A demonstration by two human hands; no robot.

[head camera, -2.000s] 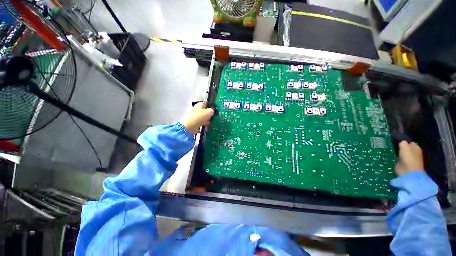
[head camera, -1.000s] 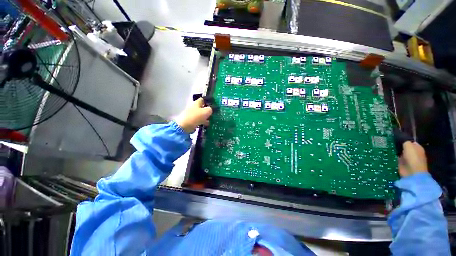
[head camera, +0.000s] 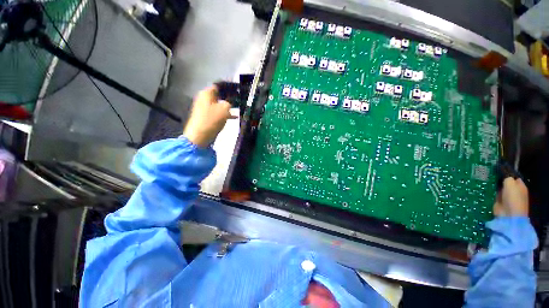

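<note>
A large green circuit board (head camera: pixel 361 147), flat side up with rows of small white-silver pads, lies in a black carrier frame (head camera: pixel 289 206). Orange-brown blocks (head camera: pixel 492 60) sit at the frame's corners. My left hand (head camera: pixel 207 114) is left of the frame, off the board, with black-covered fingertips spread towards the frame's side; I see nothing held in it. My right hand (head camera: pixel 510 194) is at the right edge of the board, its black-covered fingertips on or beside that edge; whether they grip it is hidden.
A silver rail (head camera: pixel 271 224) runs in front of the carrier, and another (head camera: pixel 385 19) runs behind it. A black fan (head camera: pixel 24 27) stands at the upper left beside a grey panel (head camera: pixel 114 66). Dark upright racks (head camera: pixel 39 255) are at the lower left.
My left hand has let go at the board's left edge and moved left, away from it. My right hand stays at the right edge. The view has shifted and tilted.
</note>
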